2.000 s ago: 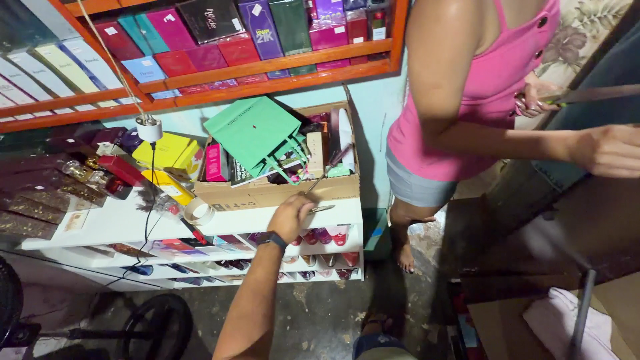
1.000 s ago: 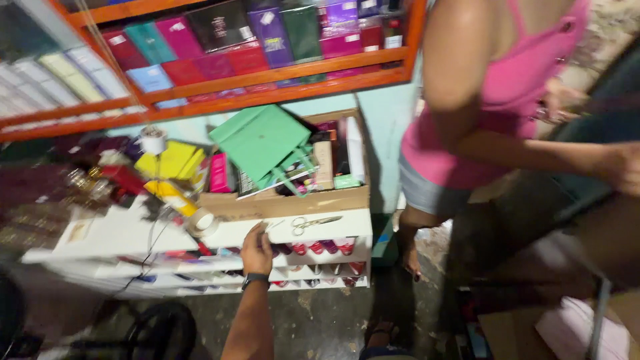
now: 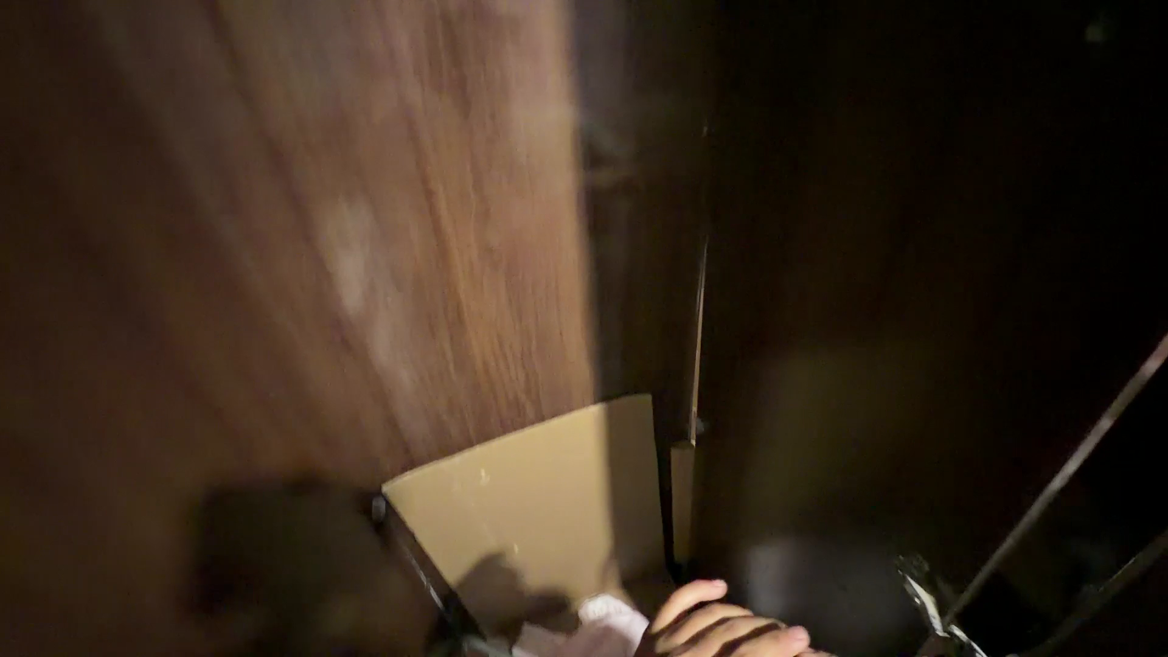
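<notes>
At the bottom edge, right of centre, a hand shows, seemingly my left hand [image 3: 725,630], with its fingers bent and close together, pointing right. Its palm and wrist are hidden or out of frame, so whether it holds anything cannot be told. Just left of it lies a crumpled white cloth or bag [image 3: 607,630], in front of an upright cardboard flap [image 3: 538,502]. The fingers are beside the cloth; contact is unclear. My right hand is out of view.
A brown wood-grained panel [image 3: 456,228] rises behind the cardboard. The right side is very dark, with a thin slanting rod or edge [image 3: 1058,474] and a shiny crumpled strip [image 3: 926,598] at the lower right.
The view has swung far round, away from the white shelf unit, the carton with the green bag and the person in pink. Earlier, my left hand was over the shelf top near scissors.
</notes>
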